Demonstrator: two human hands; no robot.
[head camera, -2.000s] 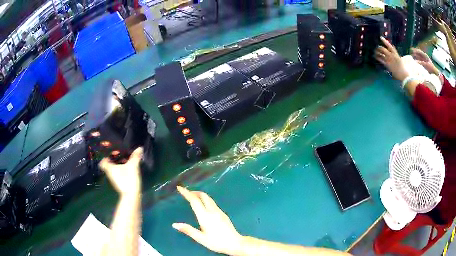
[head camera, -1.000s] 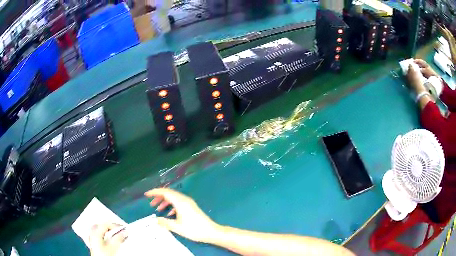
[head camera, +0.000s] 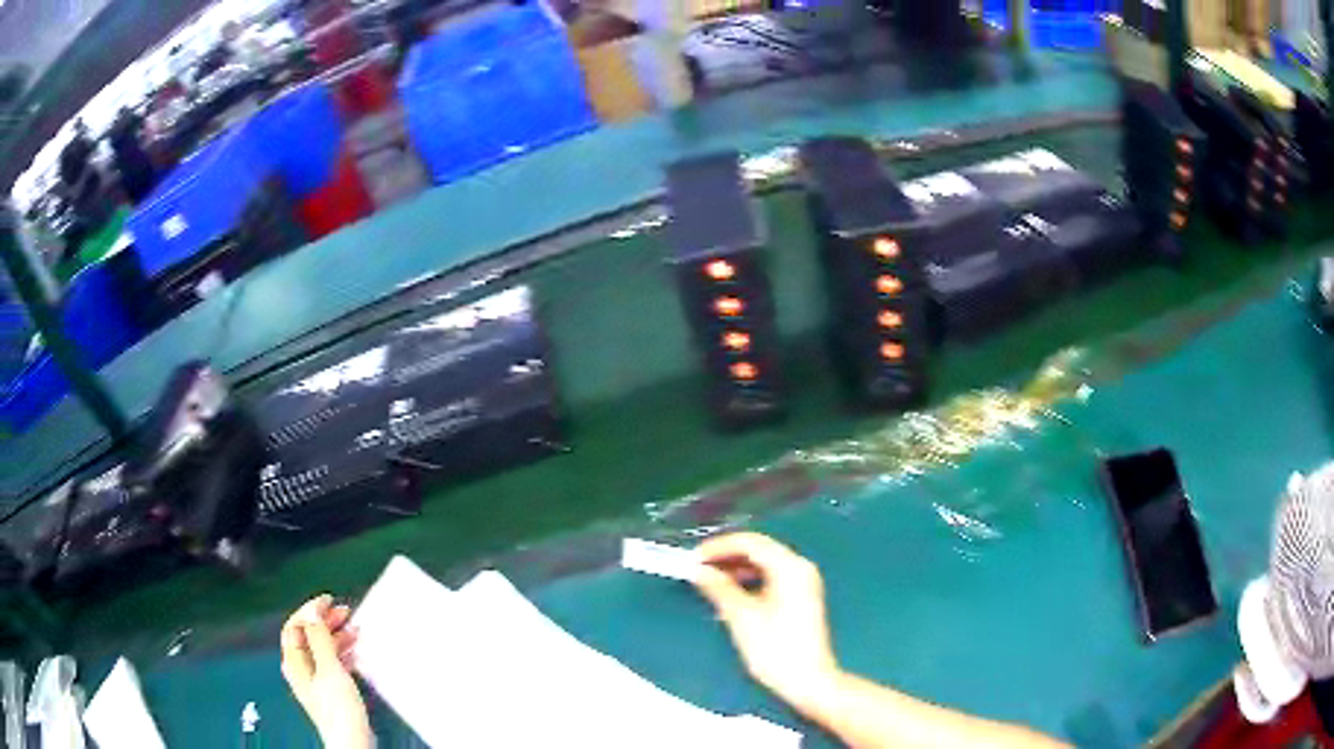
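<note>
My right hand (head camera: 768, 607) pinches a small white sticker (head camera: 661, 559) at its fingertips above the green bench. My left hand (head camera: 325, 670) is at the left edge of white sheets (head camera: 512, 666), its fingers at their edge; whether it grips them I cannot tell. No print shows on the sheets. Beyond the hands, black retail boxes stand or lie on the dark green conveyor belt (head camera: 622, 424). Two upright boxes (head camera: 743, 329) show orange icons on their narrow sides. Others (head camera: 410, 417) lie flat at the left. One at far left (head camera: 205, 461) is tilted and blurred.
A smartphone (head camera: 1160, 542) lies at right, beside a white fan (head camera: 1302, 585) cut by the edge. Wrinkled clear tape (head camera: 966, 432) runs along the belt edge. Spent white pieces (head camera: 125, 713) lie at lower left. Blue crates (head camera: 490, 91) stand behind the line.
The view has swung left. My left hand has let go of a box, now upright on the belt, and moved to the sheets. My right hand now holds a sticker clear of the sheets.
</note>
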